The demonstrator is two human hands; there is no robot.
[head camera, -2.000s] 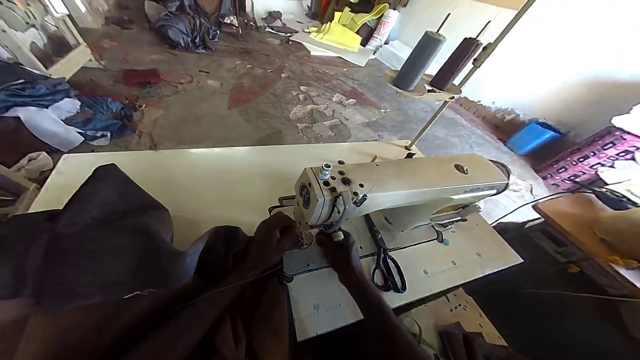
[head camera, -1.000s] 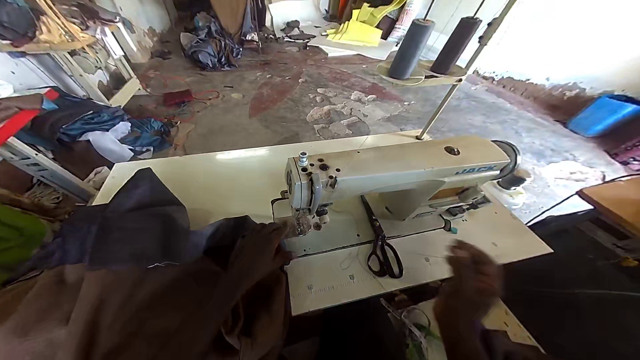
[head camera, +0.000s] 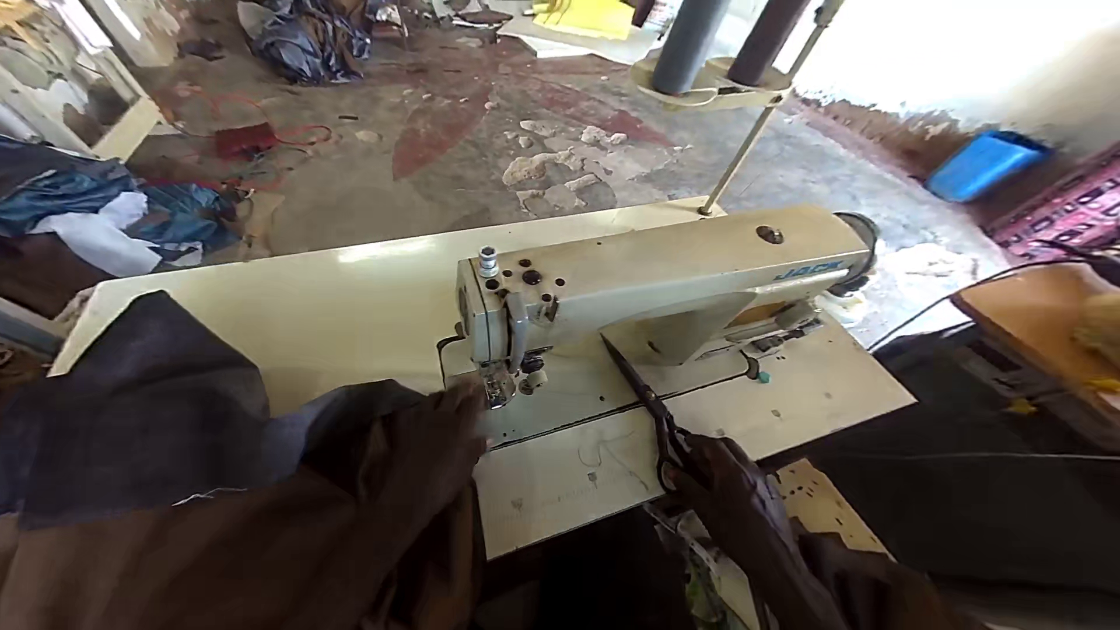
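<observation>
An industrial Jack sewing machine stands on a cream table. My left hand rests on dark brown cloth just left of the needle area; whether its fingers grip the cloth I cannot tell. Dark grey cloth lies over the table's left part, with a loose white thread at its edge. My right hand has its fingers on the handles of black-handled scissors. The scissors lie on the machine bed, their blades pointing up and left beneath the machine arm.
Two thread cones sit on a stand behind the machine. At the right are a wooden surface and a blue bin. Piled cloth lies at the left. Loose thread lies on the table front.
My right hand was near the needle area, then off to the right of the scissors; now it is on their handles. My left hand has stayed by the cloth near the needle.
</observation>
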